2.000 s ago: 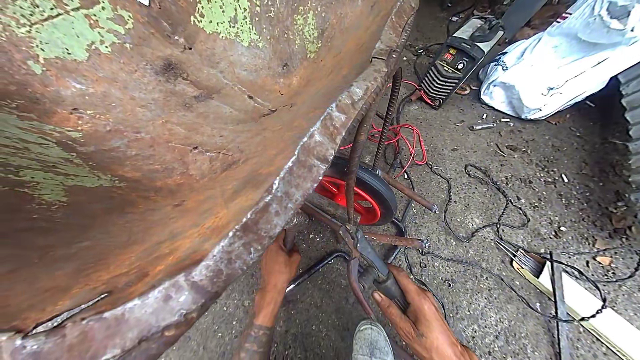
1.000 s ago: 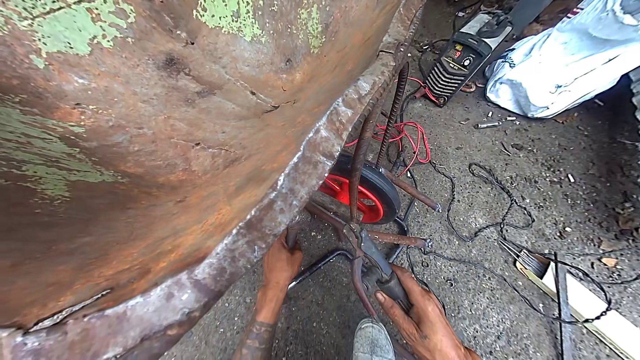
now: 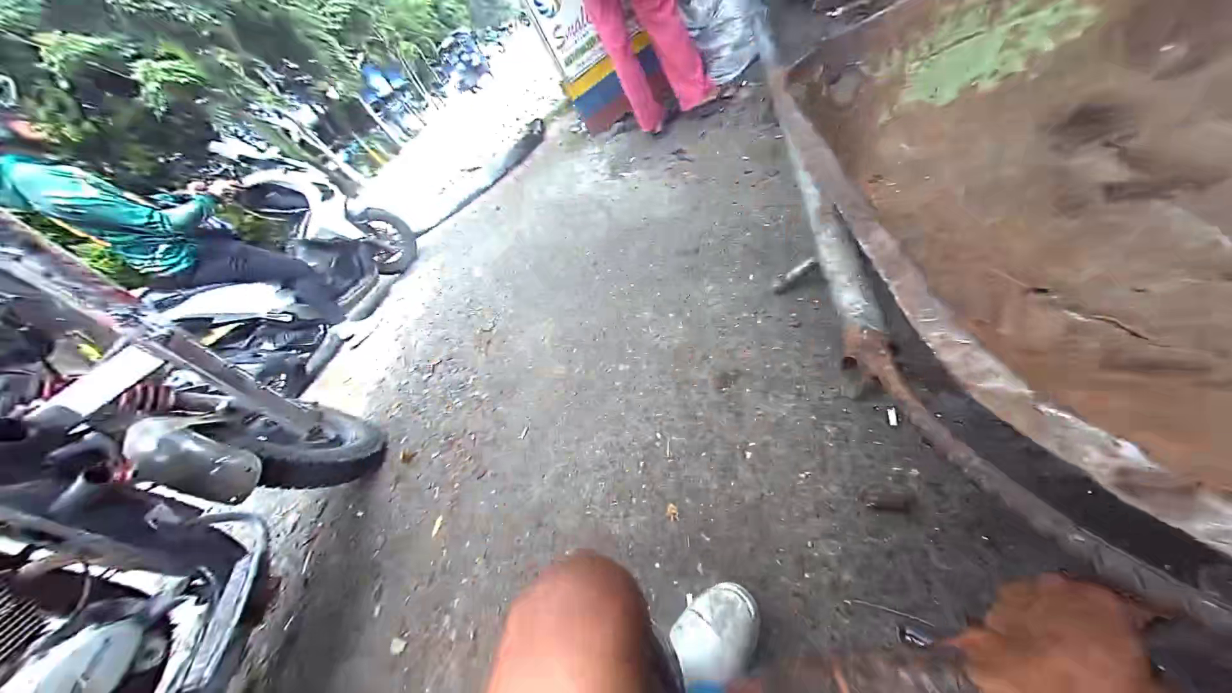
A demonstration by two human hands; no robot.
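Note:
At the lower right is my left hand (image 3: 1054, 635), blurred, with its forearm reaching in from the bottom edge. It lies close to a rusty metal bar (image 3: 972, 467) that runs along the ground below the rim of a large rusty metal shell (image 3: 1068, 269) with patches of green paint. The fingers are too blurred to show whether they grip anything. My right hand is outside the view. Up the bar, a grey pipe (image 3: 837, 260) leads away beside the shell, with a short stub at its side.
My bare knee (image 3: 577, 626) and light shoe (image 3: 717, 630) are at the bottom. Motorcycles with a wheel (image 3: 322, 448) stand at the left, where a person in a green top (image 3: 125, 212) sits on one. Another person in pink trousers (image 3: 654, 58) stands by a sign board (image 3: 577, 53).
The view has swung far to the left, onto the pavement and the motorcycles. My right hand, on a dark-handled tool before, has left the view, as have the red wheel and the welding machine.

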